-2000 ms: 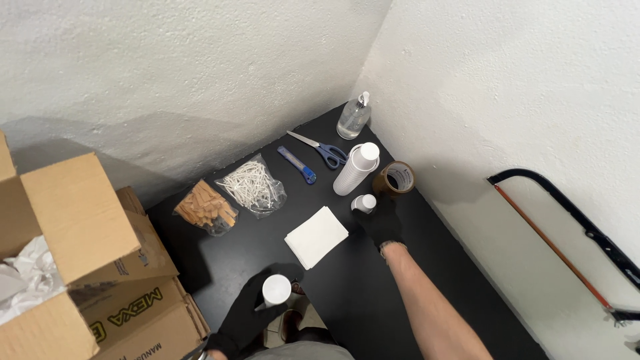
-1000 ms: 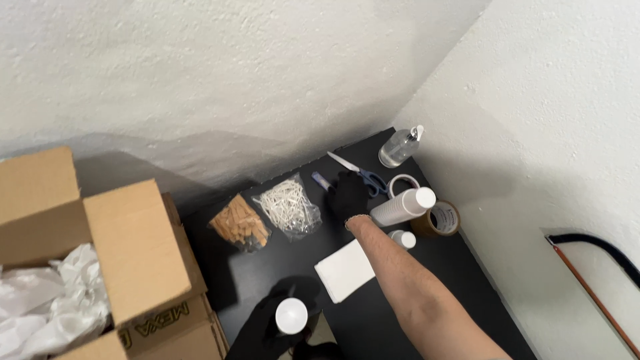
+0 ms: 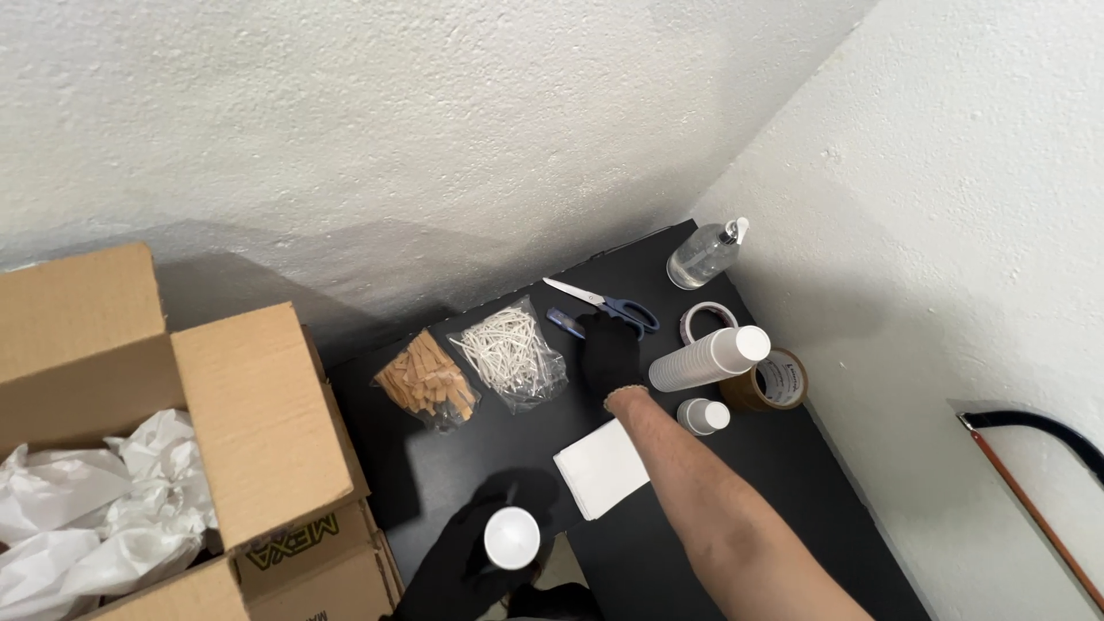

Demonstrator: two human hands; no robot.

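My left hand (image 3: pixel 470 552), in a black glove, holds a white cup (image 3: pixel 512 538) near the bottom of the view. Also gloved in black, my right hand (image 3: pixel 611 355) is over a blue utility knife (image 3: pixel 565 323) beside blue-handled scissors (image 3: pixel 604 302); its fingers are hidden, so its grip cannot be told. Right of it, a tall stack of white cups (image 3: pixel 699 362) leans over the table, with a short stack of small cups (image 3: pixel 703 417) below. White paper sheets (image 3: pixel 604 470) lie partly under my right forearm. Bags of white sticks (image 3: pixel 509 354) and tan wooden pieces (image 3: pixel 429 379) are to the left.
An open cardboard box (image 3: pixel 267 423) with crumpled white paper (image 3: pixel 112 500) stands at left. A clear pump bottle (image 3: pixel 703 254), a white tape roll (image 3: pixel 707 322) and a brown tape roll (image 3: pixel 768 379) are on the black table's right. A hacksaw (image 3: pixel 1026 492) is at the right wall.
My right hand has moved from the small cups, up and left to the utility knife. My left hand keeps the white cup. The view has shifted.
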